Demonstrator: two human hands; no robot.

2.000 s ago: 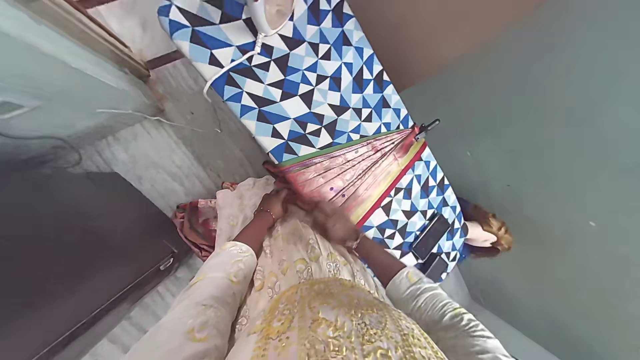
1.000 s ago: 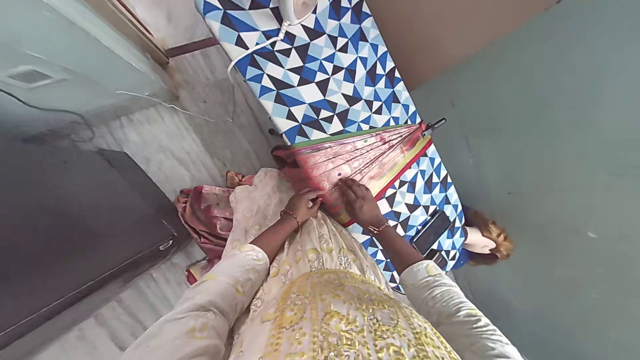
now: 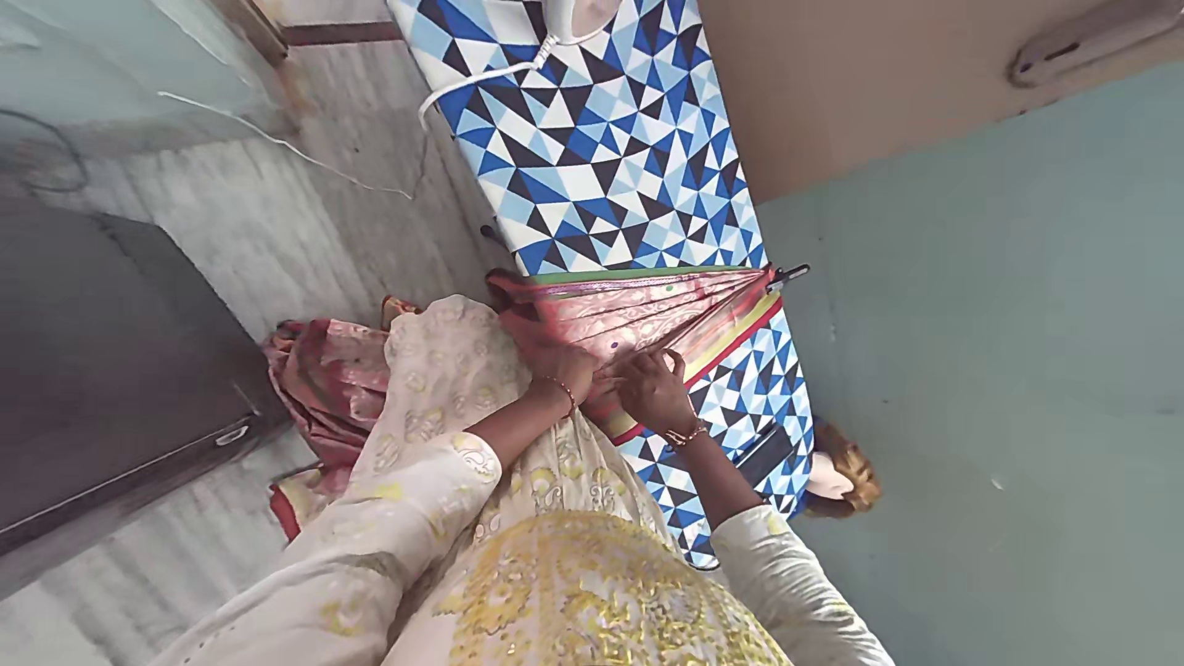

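Observation:
A pink patterned cloth (image 3: 638, 310) with green, yellow and red borders lies pleated in a fan across an ironing board (image 3: 610, 157) with a blue, black and white triangle cover. At the board's far right edge, a dark clip (image 3: 788, 276) gathers the narrow end of the pleats. My left hand (image 3: 566, 375) is closed on the wide, near end of the cloth. Close to its right, my right hand (image 3: 652, 384) has bent fingers on the pleats; whether it grips a fold cannot be told. More of the cloth (image 3: 338, 388) hangs down at the left, toward the floor.
A white iron (image 3: 578, 18) with a white cord stands at the board's top end. A dark phone-like object (image 3: 766, 453) lies on the lower right of the board. A dark cabinet (image 3: 120, 370) is at the left, a green wall (image 3: 999, 370) at the right.
Two seconds ago my hands were over the garment at the cloth's near edge; my right hand has since moved up onto the pleats. The view has shifted somewhat.

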